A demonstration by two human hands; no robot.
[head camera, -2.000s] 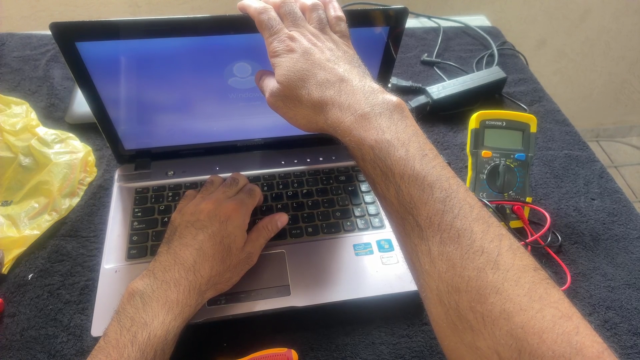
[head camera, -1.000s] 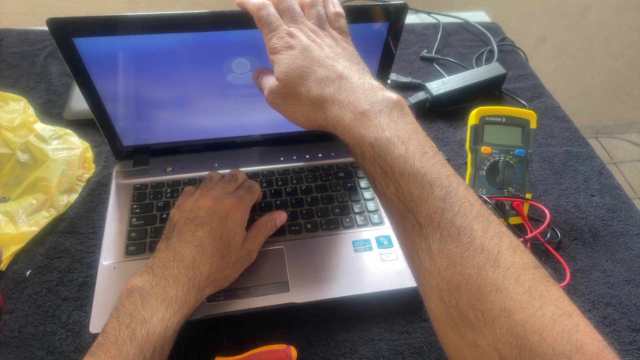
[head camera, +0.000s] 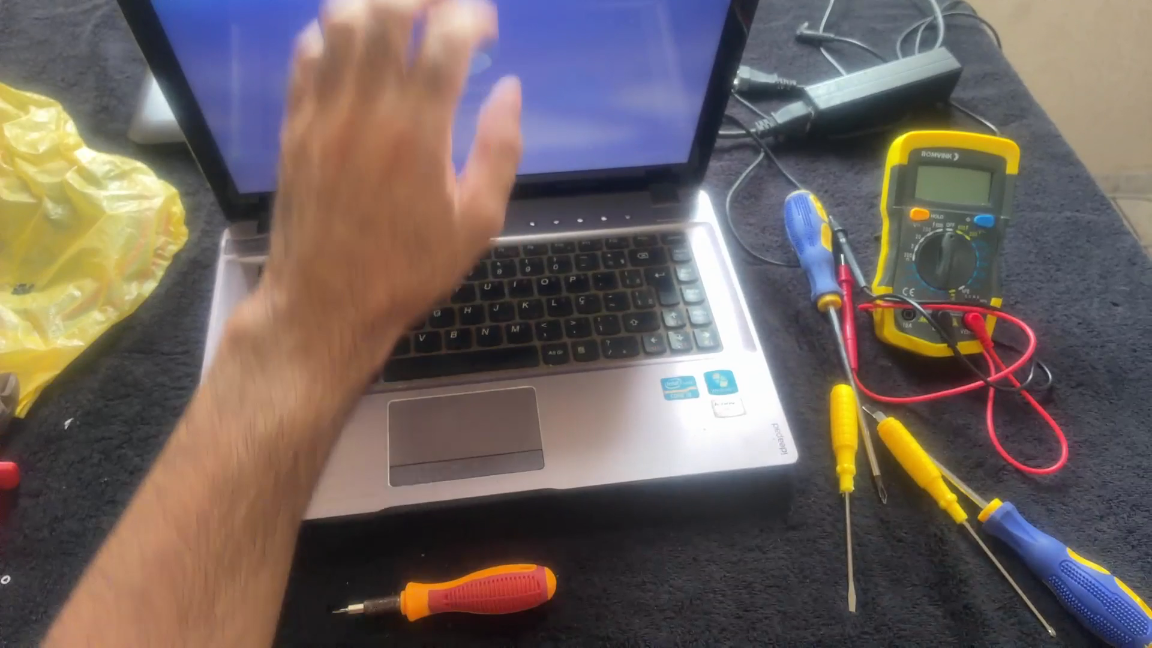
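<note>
My left hand (head camera: 378, 180) is raised over the laptop, blurred, with the thumb spread from the fingers and nothing in it. It covers the left part of the keyboard (head camera: 540, 310) and part of the lit blue laptop screen (head camera: 603, 81). The silver laptop (head camera: 630, 432) stands open on a dark cloth, its touchpad (head camera: 465, 436) in front of the keys. A red and orange screwdriver (head camera: 490, 589) lies in front of the laptop. My right hand is out of view.
To the right lie a yellow multimeter (head camera: 947, 243) with red and black leads, a blue-handled screwdriver (head camera: 810, 243), a yellow-handled screwdriver (head camera: 844, 432) and others. A power adapter (head camera: 882, 90) is behind them. A yellow plastic bag (head camera: 81, 234) lies at left.
My left hand has lifted from the keyboard toward the screen. My right hand and forearm, before at the screen's top and across the right side, have left the view. The view has shifted closer and down.
</note>
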